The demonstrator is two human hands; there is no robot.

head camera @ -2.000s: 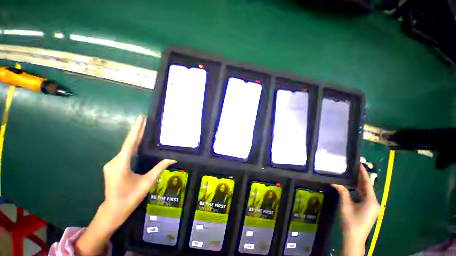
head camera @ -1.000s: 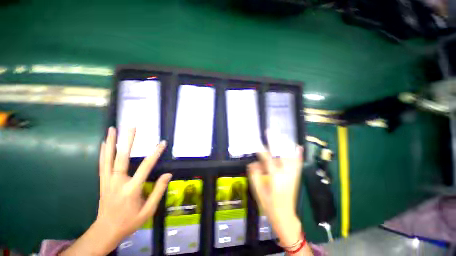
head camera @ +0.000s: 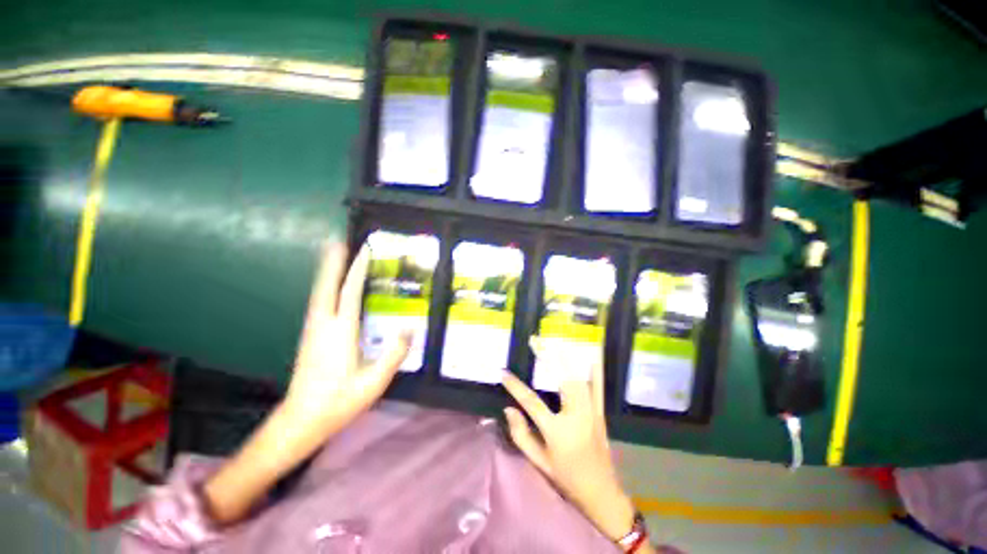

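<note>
Two black four-slot phone trays lie edge to edge, the far tray [head camera: 463, 108] behind the near tray [head camera: 623, 325]. Each slot holds a lit smartphone. The near phones, such as the second from the left [head camera: 482, 325], show a yellow-green and pale picture. In the far tray the two left phones [head camera: 514, 141] show green and pale bands; the two right ones [head camera: 621, 141] look white or grey. My left hand [head camera: 344, 346] is spread at the near tray's left end, thumb over the leftmost phone. My right hand [head camera: 565, 417] has its fingers over the third near phone. Neither holds anything.
An orange electric screwdriver [head camera: 130, 104] lies at the left. A dark loose phone [head camera: 788, 335] with a white cable [head camera: 795, 442] lies right of the near tray, below small plug-like pieces [head camera: 806, 240]. A black bracket arm [head camera: 931, 162] is at far right. A red frame [head camera: 97, 444] is at lower left.
The far tray's two left phones went from white screens to green and pale ones. Both hands are now over the near tray. The view shifted, showing more of the near tray and pink smock.
</note>
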